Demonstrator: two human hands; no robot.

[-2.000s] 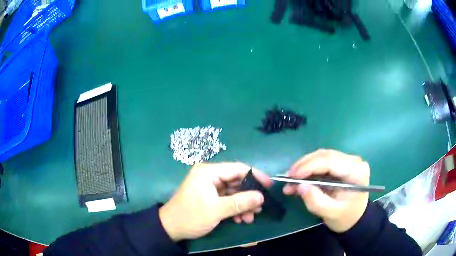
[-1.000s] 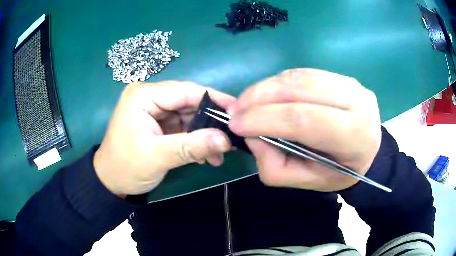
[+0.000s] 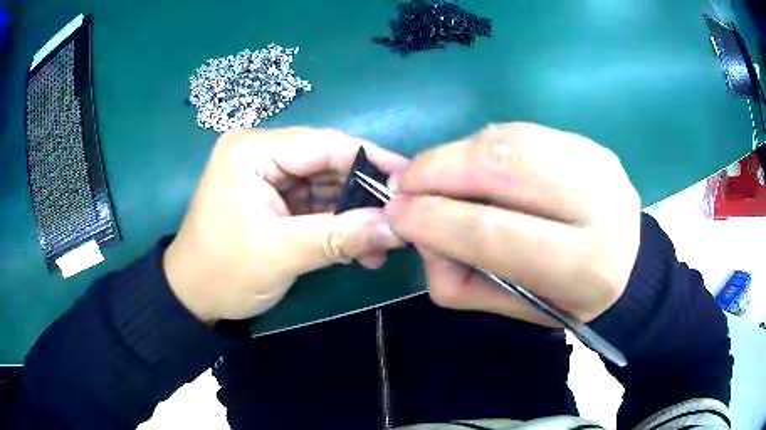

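Observation:
My left hand pinches a black workpiece between thumb and fingers, its pointed end sticking up. My right hand holds silver tweezers. The tweezer points touch or nearly touch the upper part of the workpiece. Whether they hold a tiny part is too small to tell. The handle end sticks out below my right hand. The rest of the workpiece is hidden behind my fingers. A pile of small silver-white metal parts lies beyond my left hand. A pile of small black parts lies farther back to its right.
A tiny-part sheet with white tape tabs lies on the green tabletop at left. A dark item is at the far right edge. Beyond the curved table edge are a red object and a small blue object.
The view has tilted down and closer since the oldest frame. My right hand has brought the tweezer points to the workpiece. Over the last second, the tweezers' handle end has swung lower.

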